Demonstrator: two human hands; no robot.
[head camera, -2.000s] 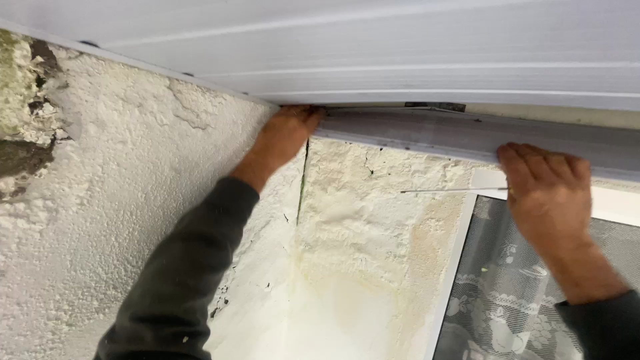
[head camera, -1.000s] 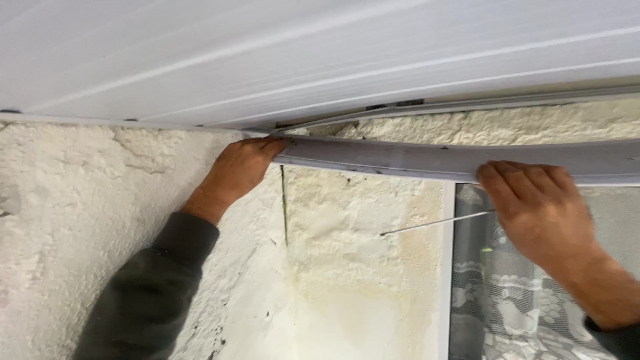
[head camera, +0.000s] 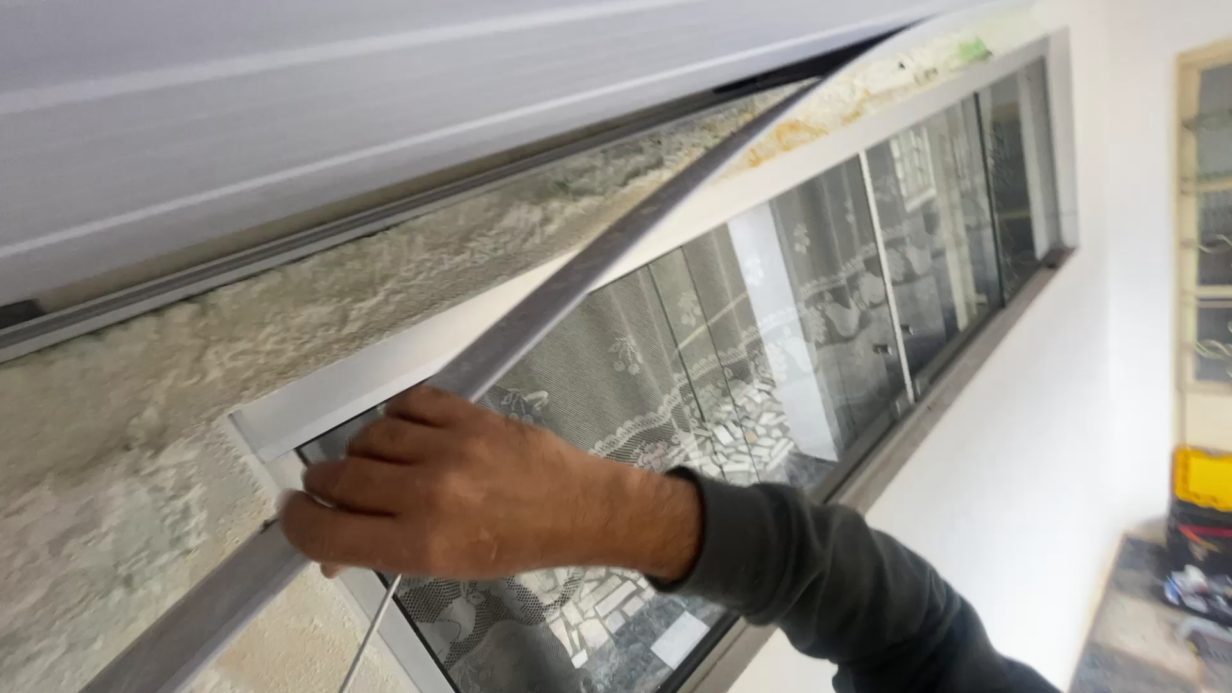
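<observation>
My right hand (head camera: 433, 481) grips a long grey trim strip (head camera: 616, 236), fingers curled over it near the window's upper left corner. The strip runs diagonally from the lower left across the window to the ceiling at the upper right, sagging away from the ceiling edge. Also under this hand, a thin metal rod (head camera: 371, 630) points downward; how it is held is hidden. White ceiling panels (head camera: 289, 106) fill the upper left, with a narrow edge channel (head camera: 385, 221) along them. My left hand is out of the frame.
Below the channel lies a rough, stained plaster wall (head camera: 192, 385). A sliding window (head camera: 770, 318) with a white frame and lace curtains stands beside it. At the far right are a door with panes (head camera: 1213, 221), a yellow case (head camera: 1203, 476) and items on the floor.
The view has swung far to the right along the window. The strip now hangs away from the ceiling edge, and my left hand, on its end before, has left the view.
</observation>
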